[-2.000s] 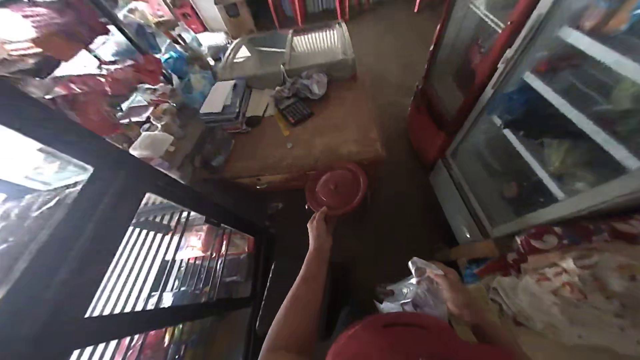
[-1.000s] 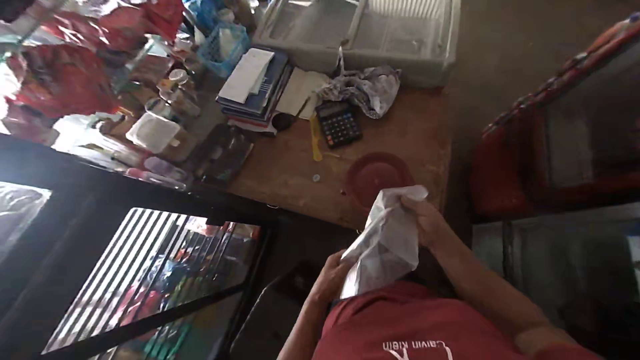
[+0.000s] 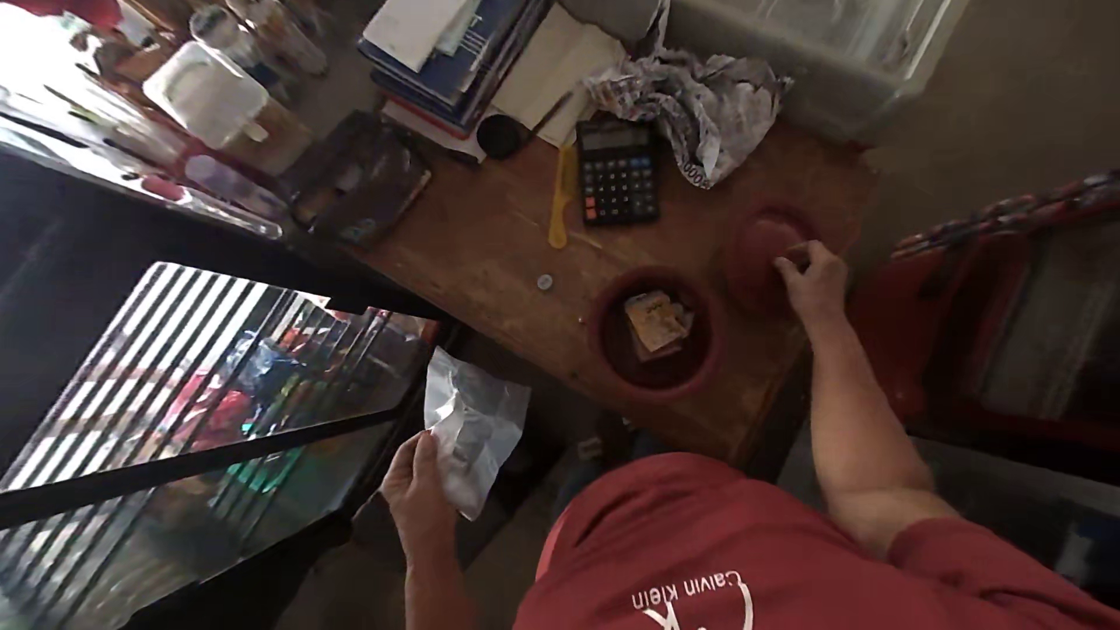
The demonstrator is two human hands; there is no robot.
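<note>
My left hand (image 3: 420, 481) pinches a clear plastic bag (image 3: 472, 429) by its edge, below the table's near edge. On the wooden table, my right hand (image 3: 814, 276) has its fingertips at the rim or knob of a round red lid (image 3: 763, 249); blur hides the exact grip. Between the hands stands a round red container (image 3: 604, 337), uncovered, with a small bundle of folded paper, perhaps banknotes (image 3: 656, 324), inside. A black calculator (image 3: 618, 175), a yellow plastic strip (image 3: 562, 201) and a coin (image 3: 544, 282) lie beyond it.
Crumpled newspaper (image 3: 717, 105) and a stack of books (image 3: 455, 61) lie at the table's back. A dark pouch (image 3: 359, 184) and a white-lidded tub (image 3: 206, 92) stand at left. A glass-fronted case (image 3: 210, 420) borders the near left; a red piece of furniture (image 3: 927, 324) stands right.
My hands have moved apart: the left keeps the plastic bag, the right has let go of it and reached the lid. The red container, lidded two seconds ago, now stands uncovered with the lid beside it.
</note>
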